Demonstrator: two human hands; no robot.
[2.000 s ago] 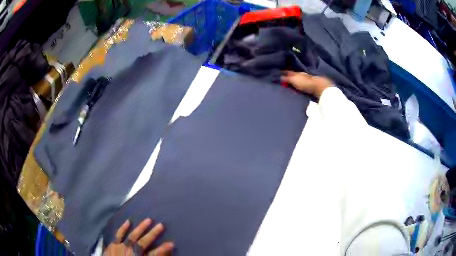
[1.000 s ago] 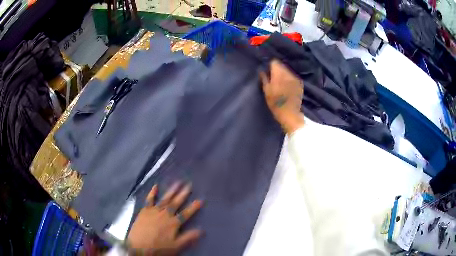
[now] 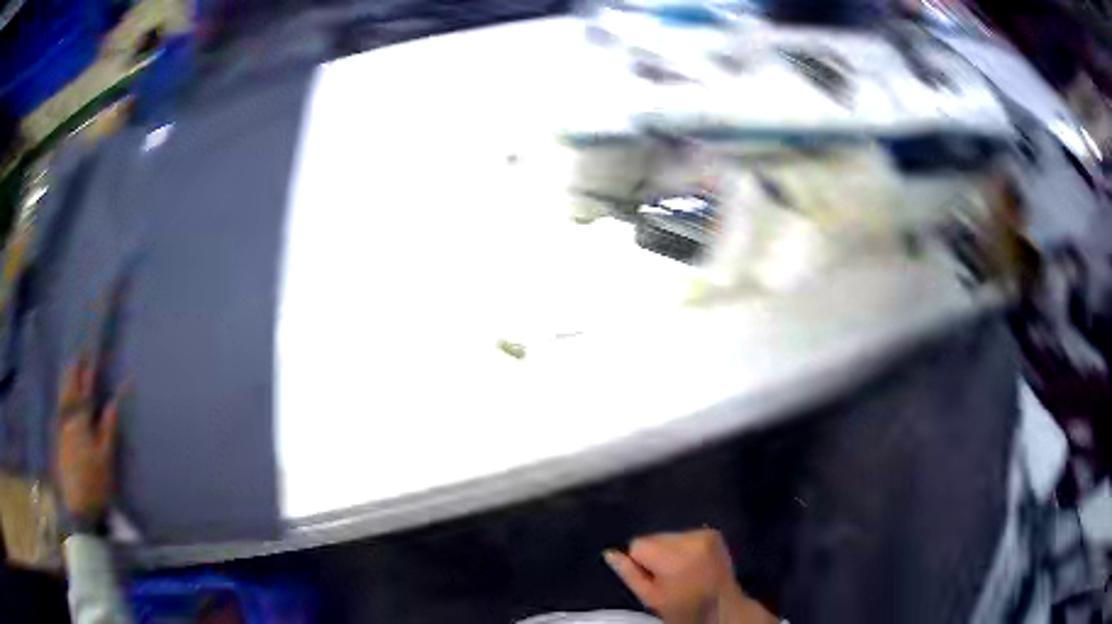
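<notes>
The view is blurred. A flat dark blue-grey cut panel (image 3: 207,305) lies at the left of the white table (image 3: 402,305). My left hand (image 3: 88,457) rests flat on the grey fabric near its lower left, with the fingers slightly apart and nothing held. My right hand (image 3: 677,573) is in front of the table edge, low over dark cloth. Its fingers are curled into a loose fist and nothing shows in it. The pale sewing machine (image 3: 793,232) stands smeared by motion at the right part of the table.
A dark object with a bright top (image 3: 674,229) sits beside the machine. Dark grey cloth (image 3: 902,451) hangs or lies in front of the table at the right. A blue crate (image 3: 226,597) is below the left edge. More dark fabric (image 3: 256,31) is behind the panel.
The view has swung right towards the machine. My right hand has left the panel's far end and is now below the table's front edge. My left hand still rests on the grey fabric.
</notes>
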